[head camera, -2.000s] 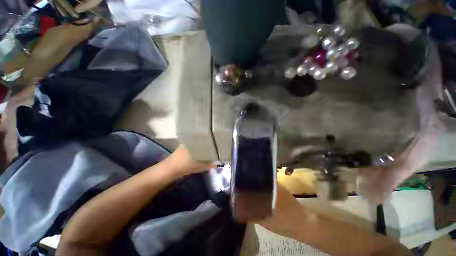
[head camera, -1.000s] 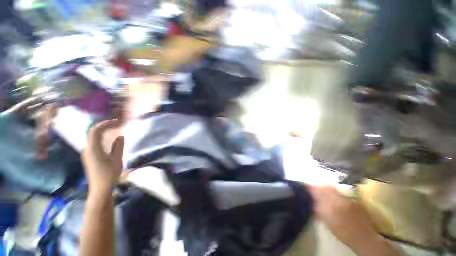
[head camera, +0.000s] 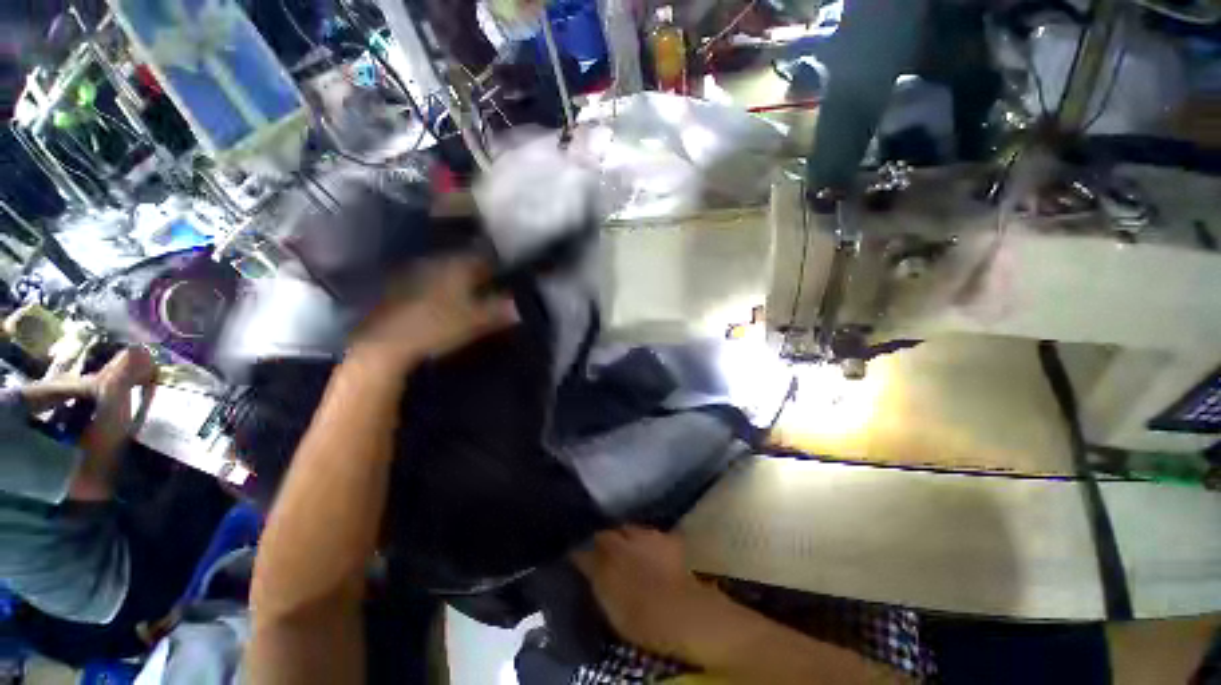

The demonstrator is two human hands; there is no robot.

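The black and grey garment (head camera: 469, 442) is bunched up left of the sewing machine head (head camera: 991, 254). Its grey panel (head camera: 656, 455) trails over the bed towards the brightly lit needle area (head camera: 803, 381). My left hand (head camera: 435, 311) is raised and blurred, gripping the garment's upper part. My right hand (head camera: 636, 575) holds the garment's lower edge near the table's front. The fingertips of both hands are partly hidden by cloth and blur. Whether the grey panel lies under the presser foot cannot be told.
A person in a grey-green sleeve (head camera: 60, 515) works at the far left near a purple machine (head camera: 181, 308). Clear plastic (head camera: 683, 141) lies behind the bed. A dark strap (head camera: 1085, 482) crosses the table at right, beside a green-handled tool (head camera: 1165, 466). A bottle (head camera: 667, 51) stands at the back.
My left hand has moved from empty and apart at the left onto the garment, which is now lifted and bunched. My right hand has moved left, away from the needle. The view has shifted.
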